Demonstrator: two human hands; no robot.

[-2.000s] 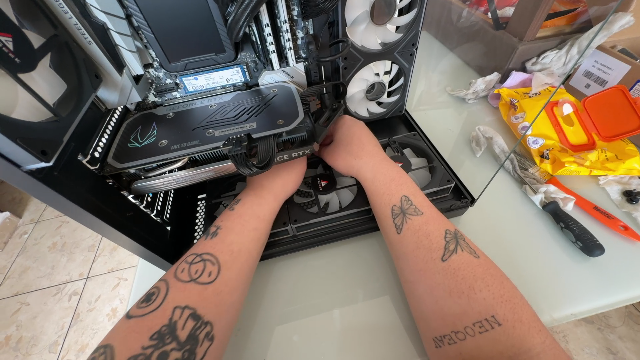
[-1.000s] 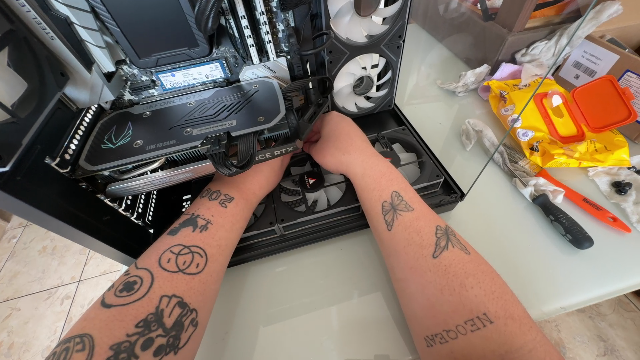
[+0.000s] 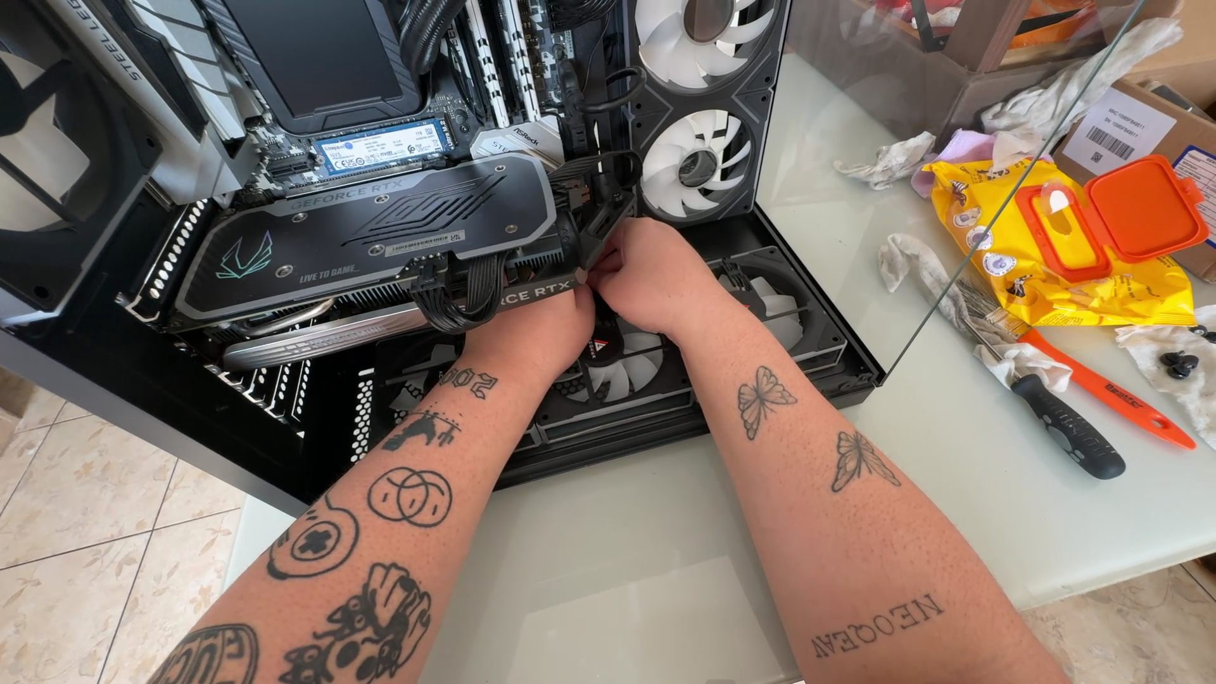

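Inside an open black computer case, a graphics card (image 3: 380,233) lies across the middle, with a black power cable (image 3: 465,290) looping from its near edge. My left hand (image 3: 546,332) reaches under the card's right end, its fingers mostly hidden. My right hand (image 3: 651,275) is beside that end, close against a black bracket (image 3: 603,214); thumb and fingers are drawn together, and whatever lies between them cannot be made out. Fans in the case floor (image 3: 622,366) sit below both hands. White-bladed side fans (image 3: 696,163) stand behind my right hand.
A clear glass panel (image 3: 959,256) borders the case on the right. Beyond it on the glass table (image 3: 959,494) lie a yellow wipes pack (image 3: 1140,294), an orange-handled brush (image 3: 1107,385), a black-handled tool (image 3: 1069,427), crumpled wipes and a cardboard box (image 3: 1140,133).
Both hands stay at the right end of the graphics card, with only small shifts of the fingers and wrists.
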